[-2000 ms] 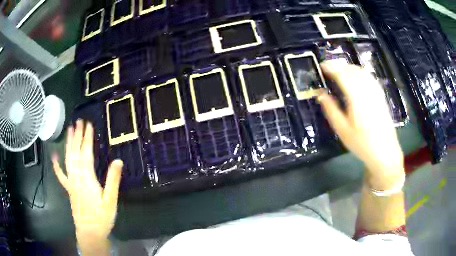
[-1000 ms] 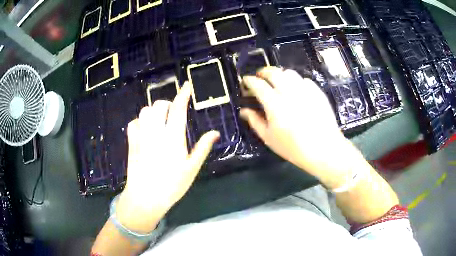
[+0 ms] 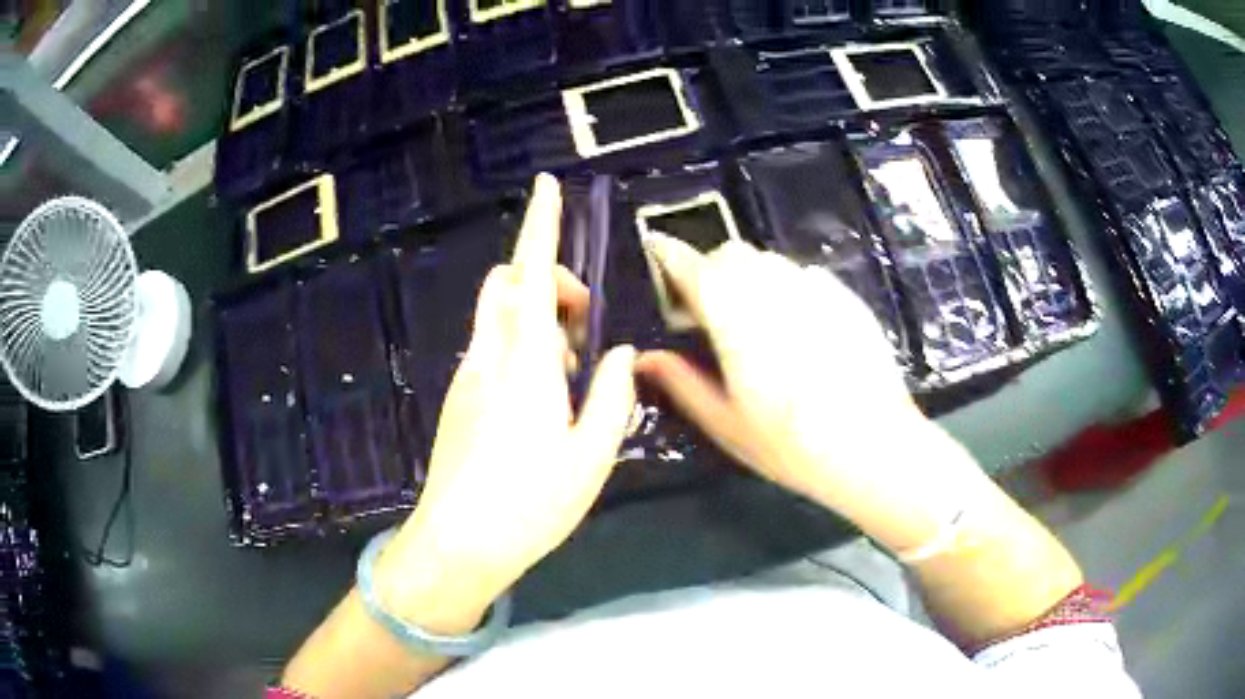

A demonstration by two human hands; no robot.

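A glossy dark tray (image 3: 362, 498) with ribbed pockets lies in front of me. My left hand (image 3: 512, 396) is at its front middle and holds a dark thin piece (image 3: 597, 260) on edge between thumb and fingers. Whether it is one piece or several stacked I cannot tell. My right hand (image 3: 806, 369) is just right of it, thumb and fingers on a pale-bordered framed part (image 3: 696, 230) in the front row; the hand hides its lower right. The other visible front-row pockets show no pale border.
Sideways framed parts lie in the middle row, one at left (image 3: 291, 223); more stand in the back row (image 3: 412, 25). A tray stack (image 3: 1181, 260) is at right. A white fan (image 3: 62, 307), a phone-like item (image 3: 96, 426) and a cable (image 3: 107, 512) are at left.
Both hands have come together at the front middle, left hand moving right and right hand moving left. The other upright framed parts have left the front-row pockets. A dark piece is now in my left hand.
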